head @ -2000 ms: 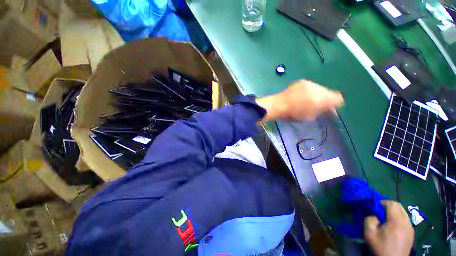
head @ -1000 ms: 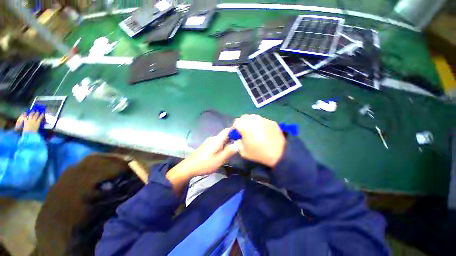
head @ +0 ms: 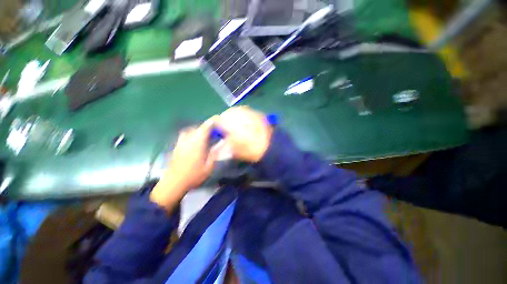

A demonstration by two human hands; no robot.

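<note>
The frame is blurred by motion. My right hand (head: 244, 133) is closed on a blue cloth (head: 217, 132), which shows in small bits on both sides of the fist. My left hand (head: 186, 162) is against it, fingers bent, over the bench's near edge; what its fingers grip is hidden. A dark, flat thing, possibly a panel, shows only in part around and below the hands. A solar panel (head: 238, 67) lies face up beyond them.
The green bench (head: 333, 122) holds face-down panels (head: 95, 82) at left, a pile of panels (head: 278, 16) at the back, a small round cap (head: 118, 140), a clear bottle (head: 47, 137) and small white scraps (head: 300, 86). Blue cloth or clothing (head: 22, 238) shows lower left.
Since the oldest frame, the view has swung right and my right hand has brought the cloth to my left hand. Over the last second, both hands have stayed together while the view shifted further.
</note>
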